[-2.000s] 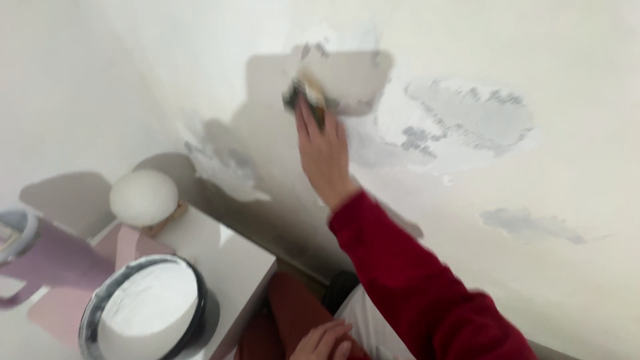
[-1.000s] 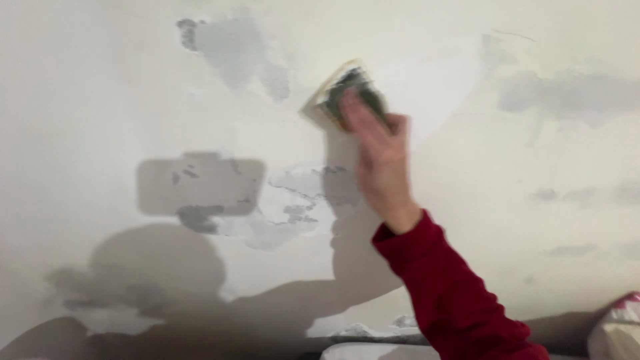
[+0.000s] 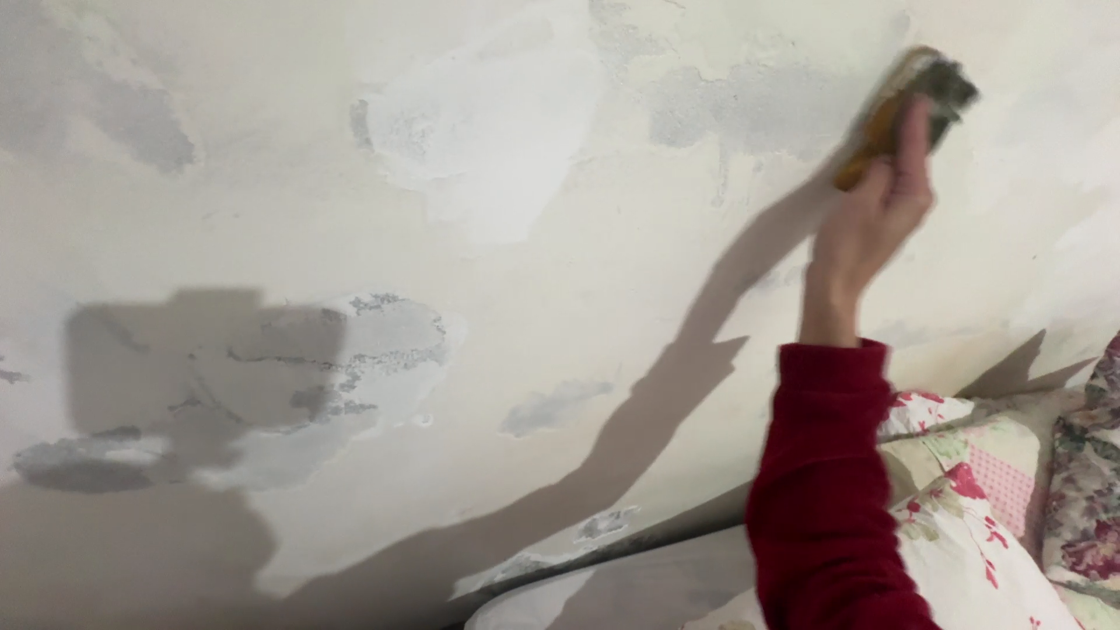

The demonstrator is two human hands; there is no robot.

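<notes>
My right hand (image 3: 862, 223), in a dark red sleeve, reaches up at the upper right and grips a sanding sponge or block (image 3: 910, 114), dark on one side and yellow-brown on the other. Motion blur hides its exact kind. It is against or very near the wall (image 3: 542, 289), which is off-white with grey and white filler patches (image 3: 385, 337) and flaking edges. The contact itself cannot be told. My left hand is outside the view.
Floral pillows (image 3: 971, 516) lie at the lower right, against the wall. A pale padded surface (image 3: 630, 582) runs along the wall's bottom edge. Shadows of my arm and head fall across the wall.
My right hand has moved right along the wall with the block in it. The view has turned right; the tub and tumbler seen earlier, and my left hand, are out of view.
</notes>
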